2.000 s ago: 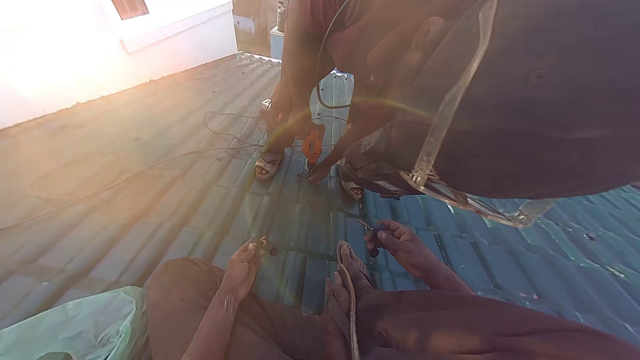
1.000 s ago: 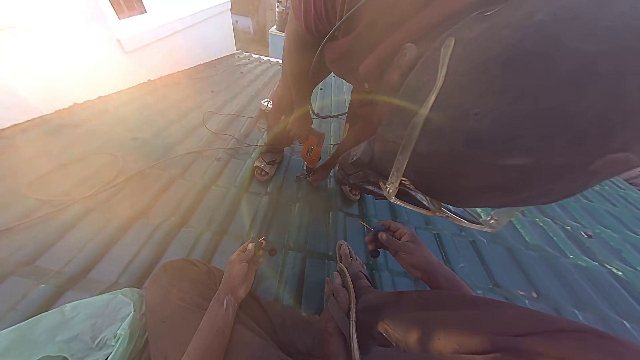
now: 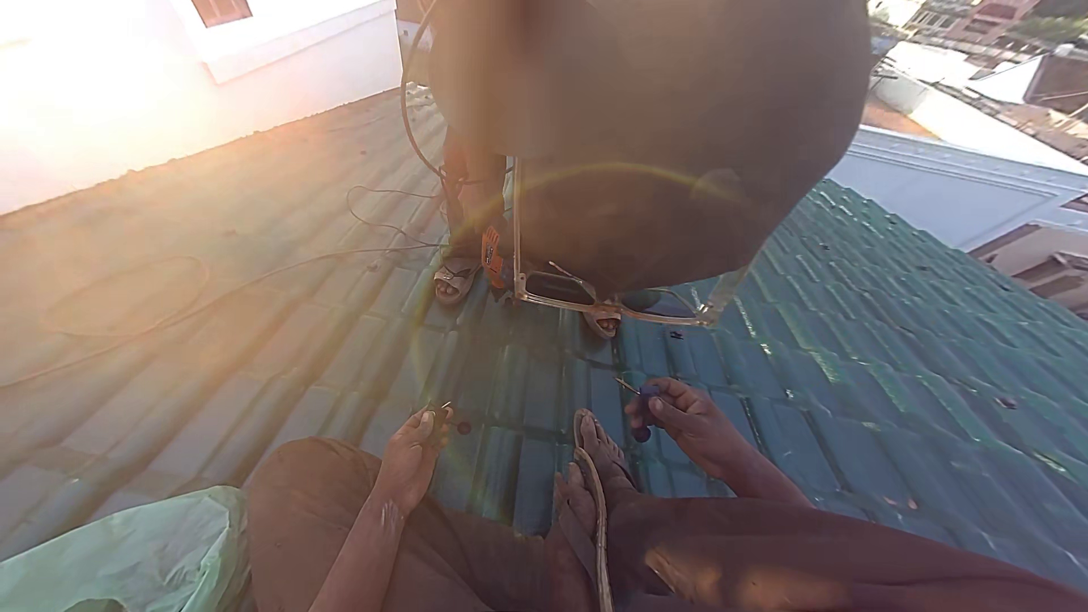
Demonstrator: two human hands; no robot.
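My left hand [image 3: 416,446] pinches a small dark piece with a thin metal tip, above my left knee. On the right, my right hand [image 3: 680,416] holds a screw [image 3: 627,386] with a dark round washer or cap, its thin shank pointing up and left. Both hands hover over blue-green tile-profile roofing sheets [image 3: 527,408]. Beyond them, a co-worker bends low, with an orange power tool [image 3: 493,257] near one sandalled foot. The co-worker's head and clear-framed glasses [image 3: 608,308] hide most of that person's hands and part of the tool.
A pale green plastic bag [image 3: 153,552] lies beside my left leg. A cable [image 3: 255,279] runs and loops across the roof at left, below a white wall [image 3: 280,68]. My sandalled feet [image 3: 599,459] rest between my hands. Neighbouring roofs stand beyond the far right edge.
The co-worker's head has moved left and down, now covering the arms and part of the orange tool that showed before. My two hands have stayed nearly where they were.
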